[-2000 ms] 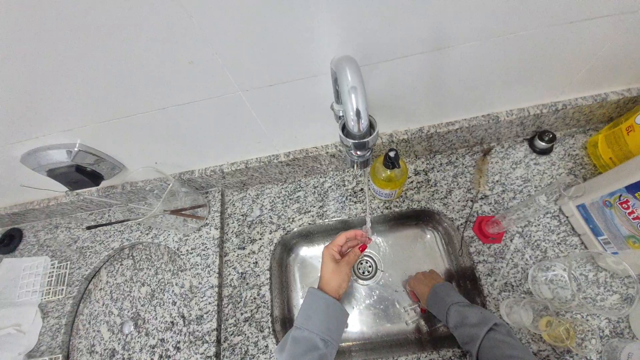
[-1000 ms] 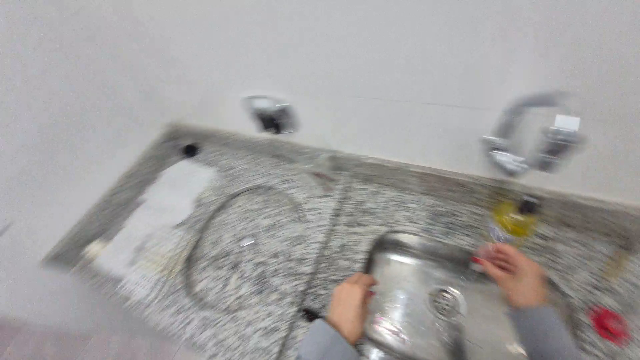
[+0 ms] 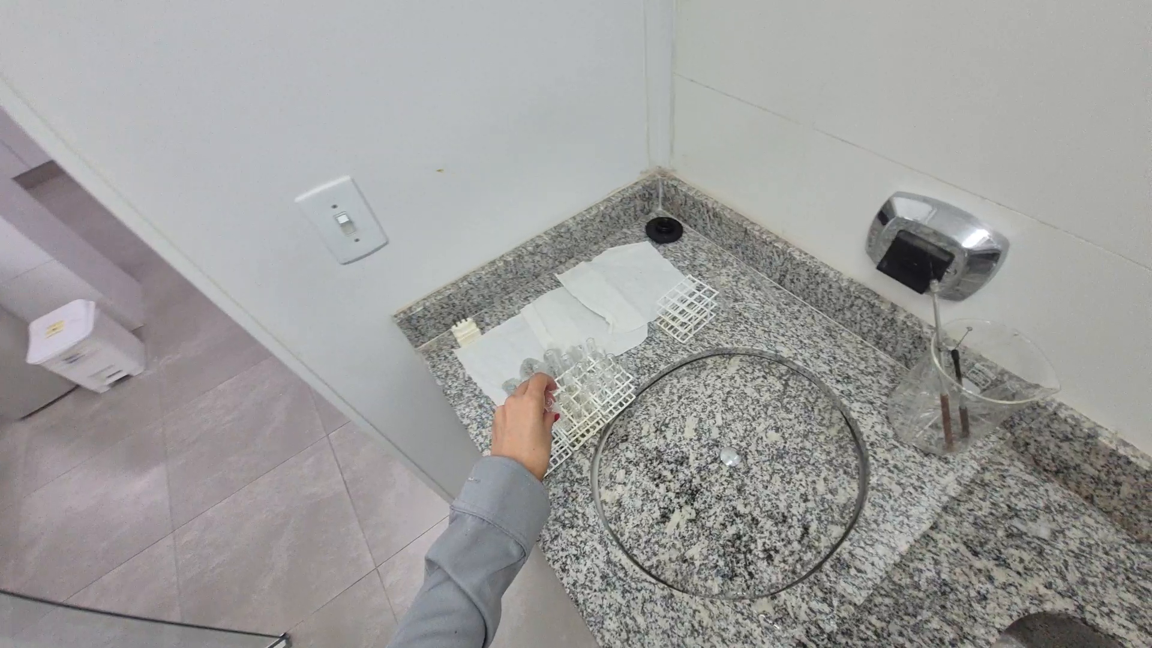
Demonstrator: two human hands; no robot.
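Note:
My left hand [image 3: 526, 423] reaches in from the bottom centre, its fingers bent at the left end of a white wire-grid test tube rack [image 3: 598, 396]. Several clear glass tubes [image 3: 562, 360] lie in and across the rack, beside the fingertips. The fingers touch the glass there, but whether they grip a tube is hidden. A spot of red shows at the thumb. White paper sheets [image 3: 589, 301] lie under and behind the tubes. A smaller white grid rack [image 3: 687, 308] rests at the sheets' right edge. My right hand is out of view.
A round glass lid [image 3: 731, 549] with a metal rim lies on the granite counter, close to the rack. Further right stands a glass beaker [image 3: 972, 405] with thin tools in it, below a chrome wall fitting [image 3: 936, 245]. A black round stopper [image 3: 663, 229] sits in the corner.
The view has swung far left, away from the sink and tap. My left hand has moved from the sink to the rack of tubes. My right hand, over the sink before, has left the view.

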